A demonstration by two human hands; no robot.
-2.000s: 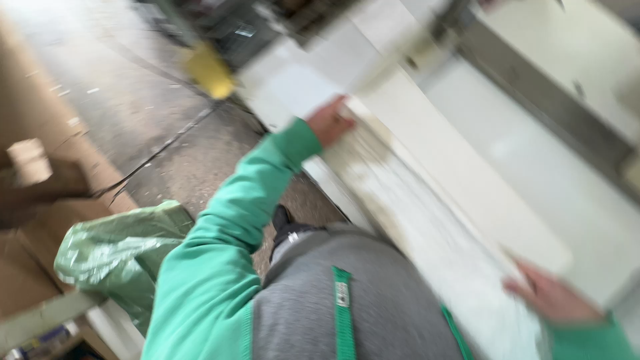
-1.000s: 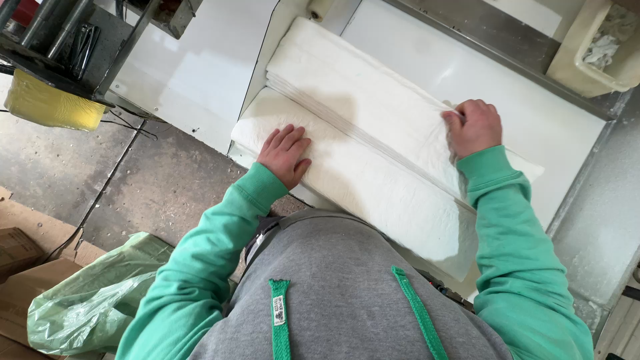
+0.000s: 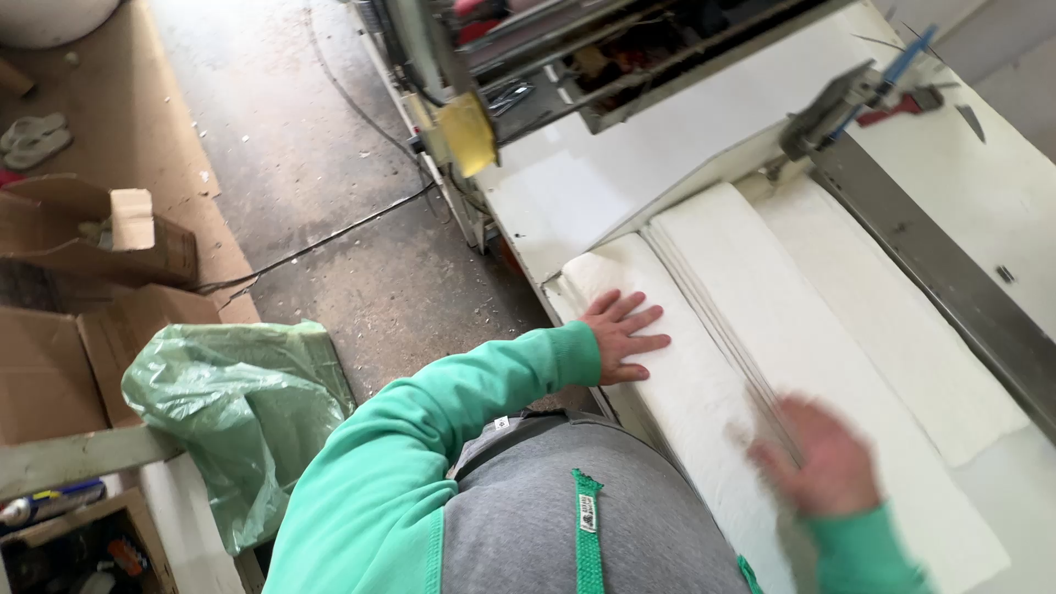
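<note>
White folded sheets, of paper or thin cloth, lie lengthwise on the work table. My left hand (image 3: 625, 337) rests flat with spread fingers on the near folded strip (image 3: 701, 396). Beside that strip, a middle strip (image 3: 792, 305) shows several thin layered edges. My right hand (image 3: 825, 454), blurred, is over those edges; whether it pinches any sheet cannot be told. Farther across lies another white sheet (image 3: 891, 305), partly under the middle strip, next to a long metal bar (image 3: 932, 289).
A raised white panel (image 3: 693, 186) borders the sheets' far end. Beyond are a machine frame (image 3: 577, 49), a yellow piece (image 3: 467, 132) and a blue-handled tool (image 3: 903, 62). A green plastic bag (image 3: 239, 396) and cardboard boxes (image 3: 37, 371) stand at left; a cable (image 3: 330, 235) crosses the floor.
The view has swung. A white sheet now shows between the middle strip and the metal bar, where bare table showed one second ago. My left hand's fingers have spread.
</note>
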